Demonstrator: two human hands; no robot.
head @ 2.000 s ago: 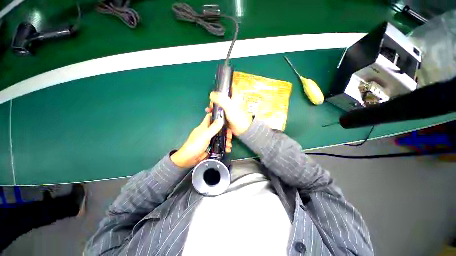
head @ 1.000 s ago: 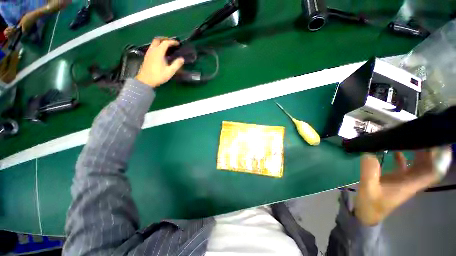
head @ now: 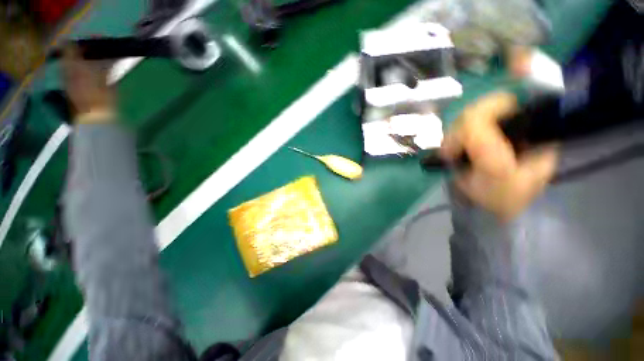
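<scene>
My left hand is blurred at the upper left, closed around the dark handle of a hair dryer above the green conveyor. The dryer's round head with its pale ring and dark centre points right. My right hand is around the black electric screwdriver, whose tip is by the front of the white-and-black screw feeder. The amber work pad lies on the green bench. A manual screwdriver with a yellow handle lies between pad and feeder.
A crumpled clear plastic bag is beyond the feeder. A white strip separates bench and conveyor. Other dark units, blurred, are on the conveyor at the top and left. Grey floor shows at the right.
The view has turned. My left hand has moved further left and now holds a dryer up by its handle. My right hand, open beneath the electric screwdriver before, has closed around it.
</scene>
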